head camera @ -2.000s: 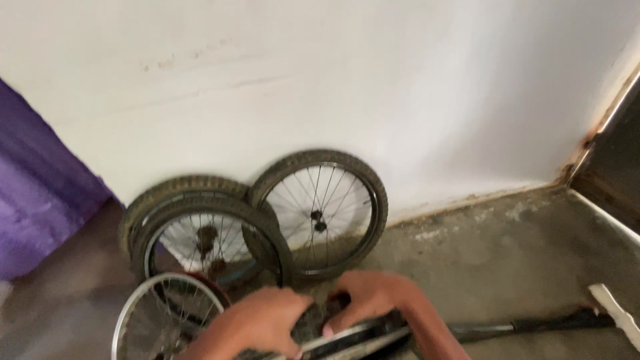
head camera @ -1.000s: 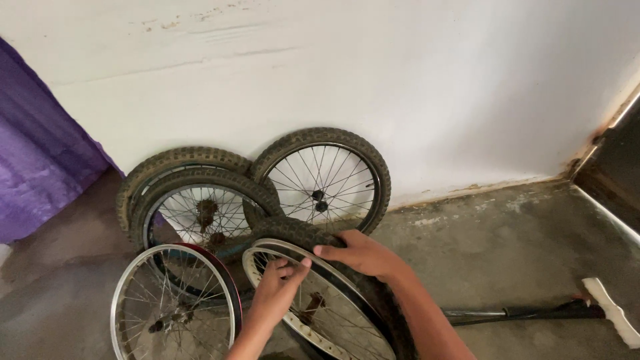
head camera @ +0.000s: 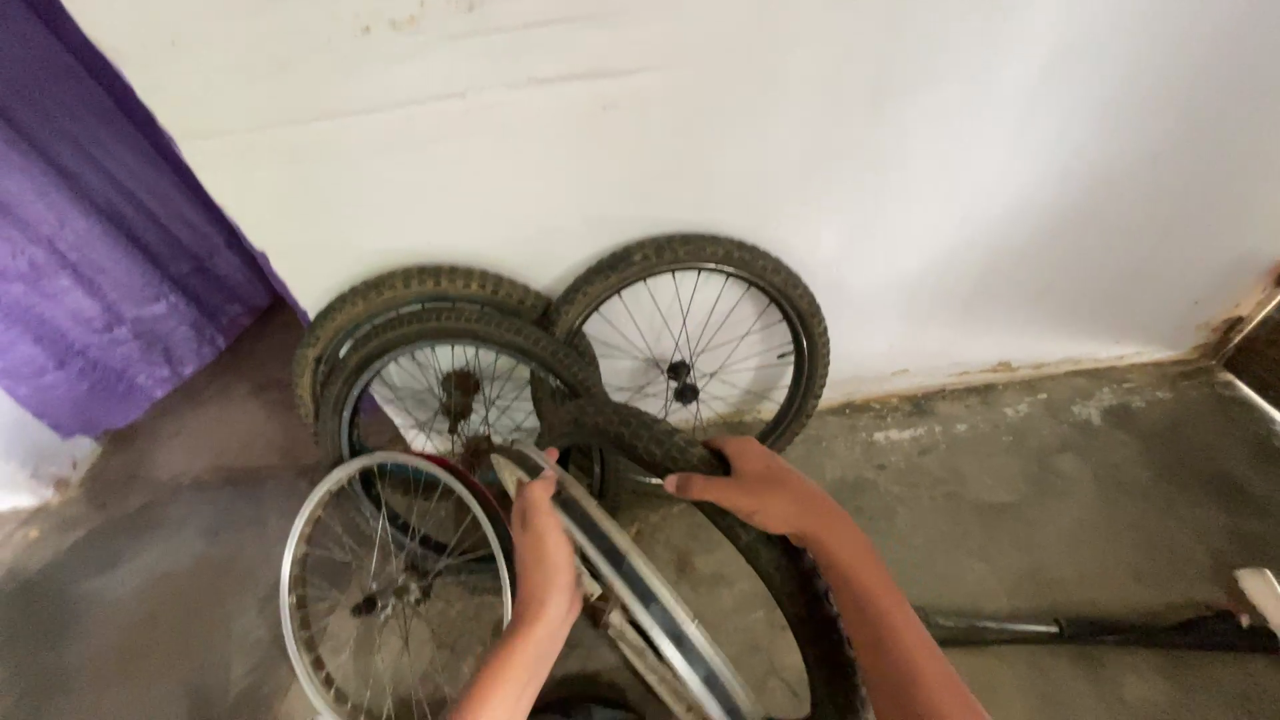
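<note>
My left hand (head camera: pixel 545 550) is against a bare silver bicycle rim (head camera: pixel 625 575) with a dark strip around it, tilted at bottom centre. My right hand (head camera: pixel 755 487) grips a knobby black bicycle tire (head camera: pixel 780 570), which stands apart from that rim on its right side. Left of my left hand, another silver-rimmed wheel (head camera: pixel 292 590) with spokes leans upright. Behind my hands, a wheel with a knobby tire (head camera: pixel 815 350) rests against the white wall, and beside it to the left are two overlapping tired wheels (head camera: pixel 430 285). The lower ends of the rim and tire are cut off.
A purple curtain (head camera: pixel 110 230) hangs at the left. The white wall (head camera: pixel 720 120) runs across behind the wheels and meets a worn concrete floor (head camera: pixel 1050 480). A long dark handle-like object (head camera: pixel 1130 632) with a pale end lies on the floor at the right.
The tire and the silver rim, close together one second ago, are now apart. My right hand has moved onto the tire, and my left hand has turned upright along the rim.
</note>
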